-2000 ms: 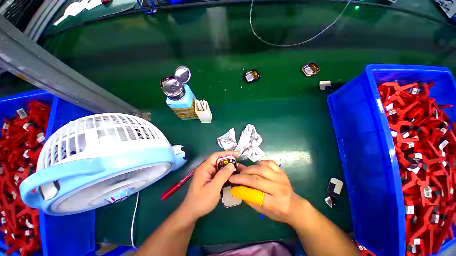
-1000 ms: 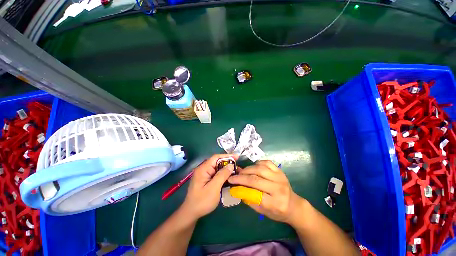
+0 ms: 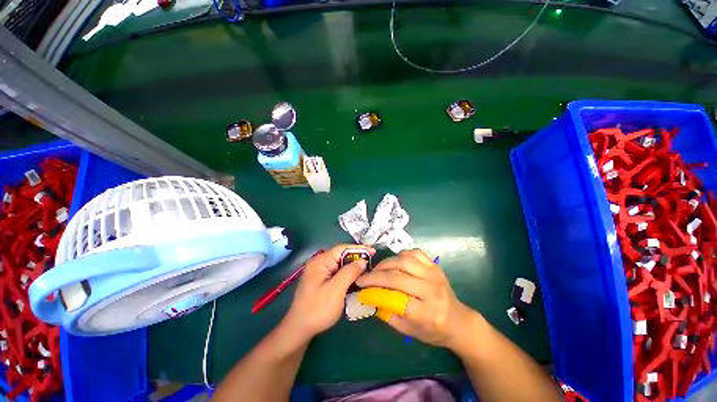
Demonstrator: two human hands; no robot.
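A small black watch case (image 3: 355, 257) with an amber inside is held between my hands at the lower middle. My left hand (image 3: 326, 284) grips it, thumb on its near side. My right hand (image 3: 417, 294) has its fingertips against the case's right side and wears a yellow finger cot (image 3: 384, 300). A pale rounded piece (image 3: 360, 307) shows below the case, partly hidden by my right hand; I cannot tell if it is held or lies on the surface. A crumpled white wipe (image 3: 385, 223) lies just beyond my hands.
A light blue bottle (image 3: 283, 163) with a white block (image 3: 318, 174) stands beyond left. A fan (image 3: 157, 255) and red pen (image 3: 287, 284) are left. Blue bins (image 3: 562, 259) of red clamps flank the belt (image 3: 440, 180). Black-and-white pieces (image 3: 522, 291) lie right; several watch cases (image 3: 461, 110) lie beyond.
The watch cases and the black-and-white part on the far belt have moved left, one emerging from behind the bottle. My hands stay nearly in place on the held case.
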